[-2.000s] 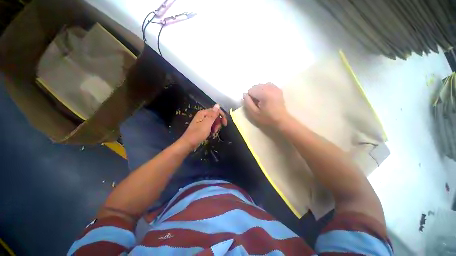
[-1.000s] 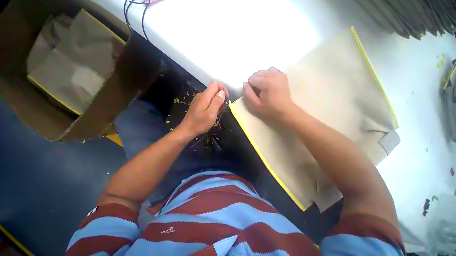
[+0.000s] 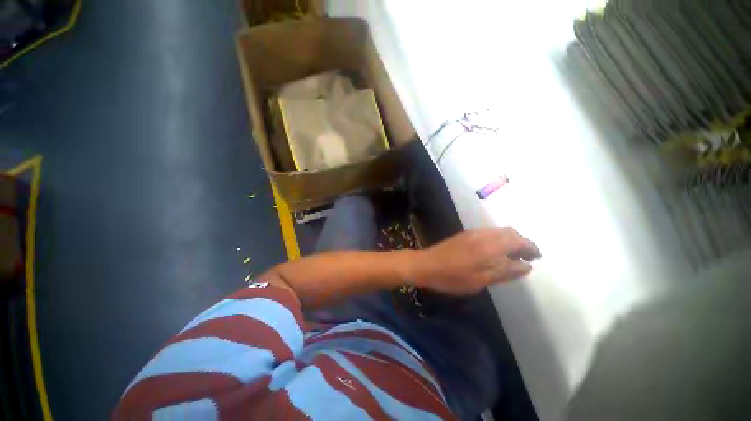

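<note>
My left hand [image 3: 482, 261] reaches over the near edge of the white table, fingers slightly bent and apart, with nothing visible in it. My right hand is not in view. A large, blurred grey-beige surface [image 3: 675, 353] fills the lower right corner; it looks like the fabric bag, but its edges are unclear. A short purple-pink tube [image 3: 492, 187], perhaps a lighter, lies on the table just beyond my left hand. Pale thread snips [image 3: 478, 123] with dark cord lie farther up near the table edge.
An open cardboard box [image 3: 329, 186] with beige, yellow-edged bags [image 3: 329, 123] stands left of the table [image 3: 543, 164]. Stacked grey-beige bags [image 3: 659, 74] line the far side. Yellow scraps dot the dark surface below the table edge and the floor. Yellow lines mark the blue-grey floor.
The view has swung left. My left hand has left the table-edge spot by the bag's corner and opened over the table. My right hand has gone out of view. The purple-pink tube now shows on the table.
</note>
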